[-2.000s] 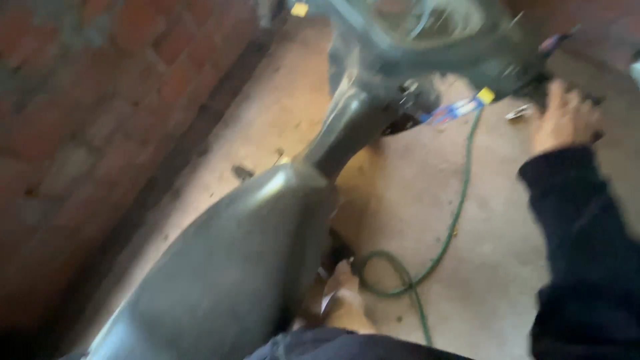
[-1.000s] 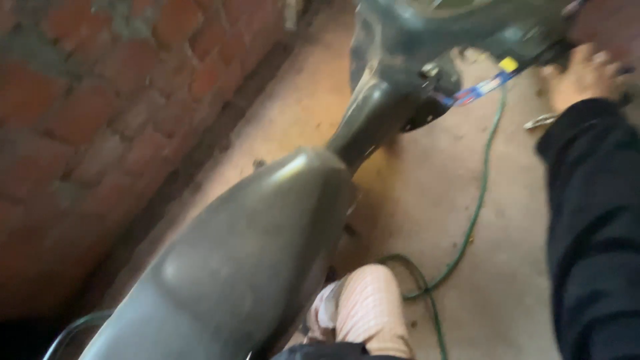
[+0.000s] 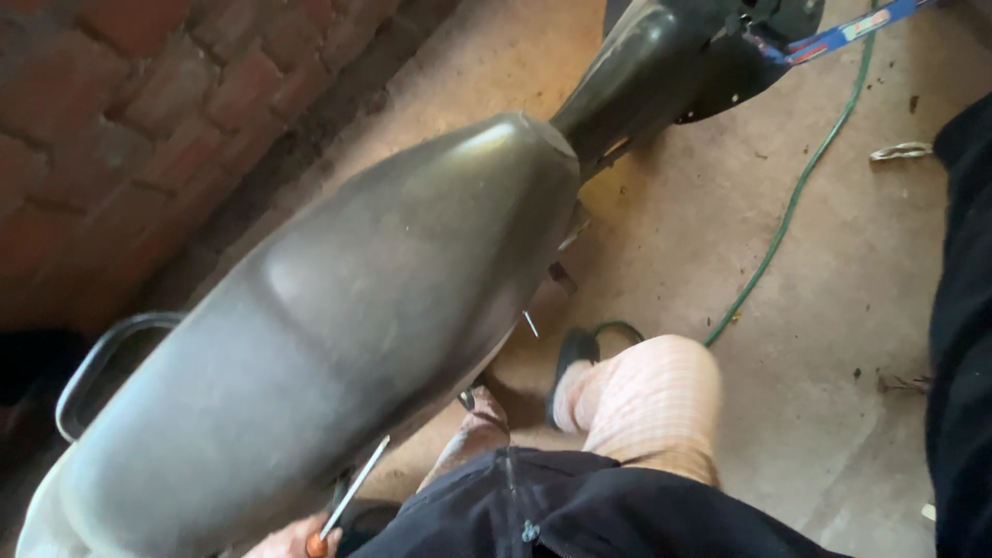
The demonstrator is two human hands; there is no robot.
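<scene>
My left hand point(image 3: 291, 540) is at the bottom left edge, closed around the orange handle of a screwdriver point(image 3: 355, 484). The metal shaft points up and to the right, its tip beside the lower side of a scooter's long dark seat point(image 3: 372, 302). Only part of this hand shows. My right hand is outside the view; its dark sleeve point(image 3: 965, 333) runs along the right edge. Beyond the seat, the scooter's dark body panel point(image 3: 651, 62) reaches the top edge, with a blue printed strip point(image 3: 845, 32) beside it.
A brick wall point(image 3: 147, 116) stands at the left. A green hose or cable point(image 3: 798, 194) curves over the floor at the right. A grab rail point(image 3: 97, 364) rims the seat's far side. My bent leg point(image 3: 659, 399) is beside the scooter. A small twisted piece point(image 3: 899, 152) lies near the sleeve.
My left hand with the screwdriver has come into view at the bottom left. My right hand, earlier near the scooter's front at the upper right, is out of view. The view has shifted toward the seat.
</scene>
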